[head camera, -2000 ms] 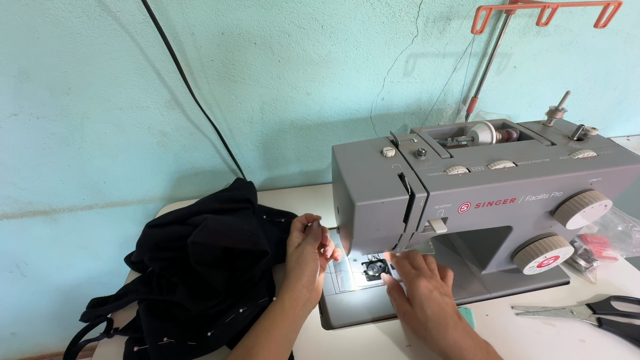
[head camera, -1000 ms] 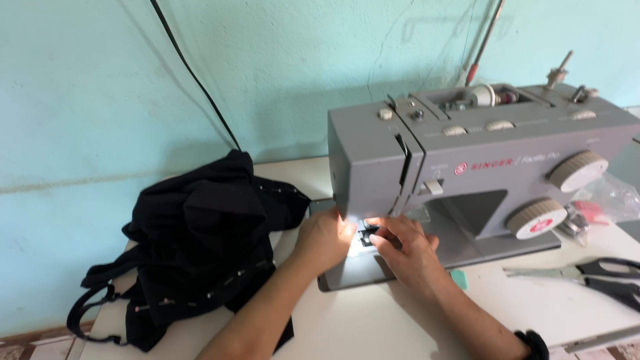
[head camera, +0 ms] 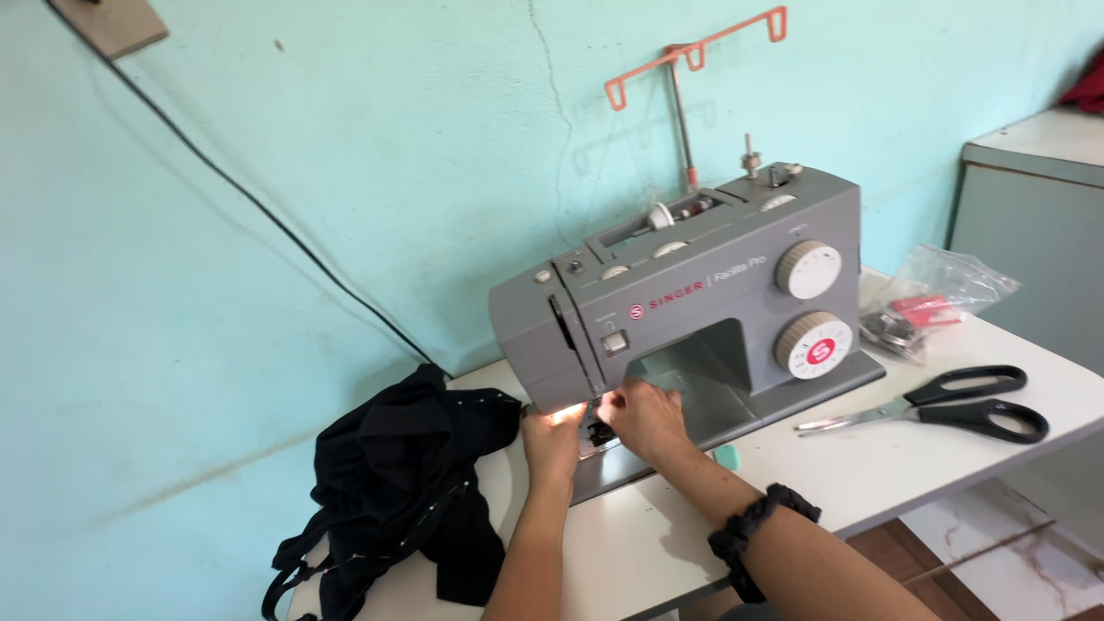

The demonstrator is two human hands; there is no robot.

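A grey Singer sewing machine stands on a white table, its lamp lit over the needle area. My left hand is under the machine's head, left of the needle area, with its fingertips hidden beneath the head. Close on the right, my right hand has its fingers bent near the needle and presser foot; what the fingertips touch is too small to tell. Between the hands shows the dark bobbin opening in the needle plate. Black fabric with pins along its edges lies heaped left of my left hand.
Black-handled scissors lie right of the machine, before a clear plastic bag of metal parts. A small turquoise piece rests near the machine's base. An orange thread stand rises behind. The white table has its front edge close by.
My left hand has gone from beside the needle area to under the machine's head. My right hand has risen from the needle plate toward the needle. The view has shifted widely.
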